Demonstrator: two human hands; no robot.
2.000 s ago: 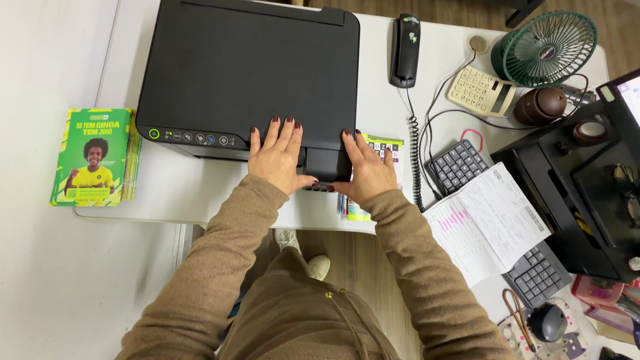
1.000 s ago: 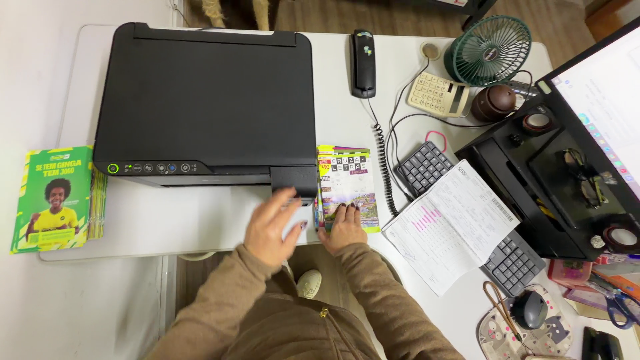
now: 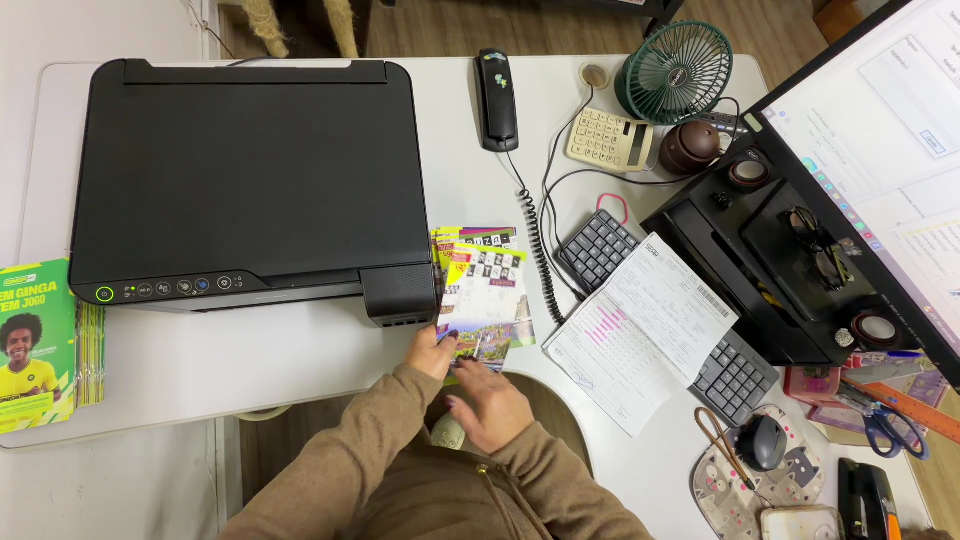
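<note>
My left hand (image 3: 433,352) grips the lower left corner of a colourful puzzle magazine (image 3: 482,300), with its thumb on the cover. At the magazine's lower edge is my right hand (image 3: 491,405), its fingertips at the cover and its thumb apart; whether it grips anything is unclear. More magazines (image 3: 480,236) lie beneath and behind this one, beside the right side of a black printer (image 3: 251,172). The printer's lid is down and its power button is lit green.
Green booklets (image 3: 37,345) are stacked at far left. Right of the magazines are a telephone handset (image 3: 498,101) with coiled cord, a calculator (image 3: 609,140), a fan (image 3: 675,71), a keyboard (image 3: 598,249) under papers (image 3: 637,330), a mouse (image 3: 760,442), scissors (image 3: 885,424) and a monitor (image 3: 877,150).
My left hand has gone from the printer's front right corner to the magazine and taken hold of its corner. The top magazine now sits tilted and nearer me. The view has shifted right.
</note>
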